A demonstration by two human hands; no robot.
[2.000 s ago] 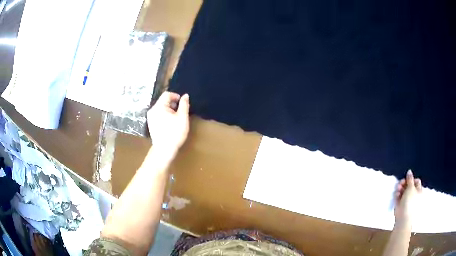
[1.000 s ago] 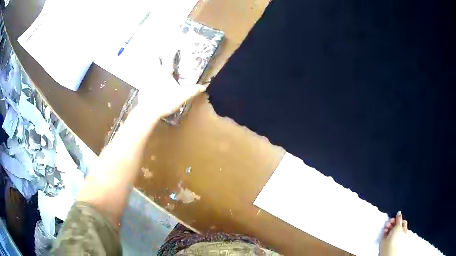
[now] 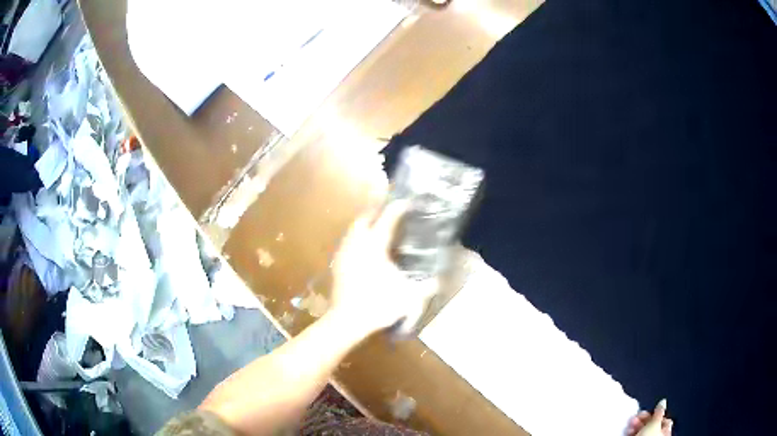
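Note:
The dark fabric [image 3: 613, 196] lies over the table's right side, its wavy edge running along the white underlay paper [image 3: 511, 349]. My left hand [image 3: 375, 272] grips the wrapped fabric weight [image 3: 434, 209], a shiny grey block blurred by motion, over the fabric's near left corner. Whether the block touches the cloth cannot be told. My right hand [image 3: 650, 422] is at the bottom right, partly cut off by the frame's edge, with its fingertips at the fabric's edge and the cloth edge between them.
White paper sheets [image 3: 221, 43] lie at the table's upper left, with a blue pen [image 3: 292, 56] on them. The brown table [image 3: 298, 213] has a curved-looking near edge with worn patches. White scraps [image 3: 128, 247] are heaped on the grey floor at left.
My left hand has left the fabric corner, taken hold of the block and carried it right from beside the papers to the corner. The view has shifted, and my right hand appears lower.

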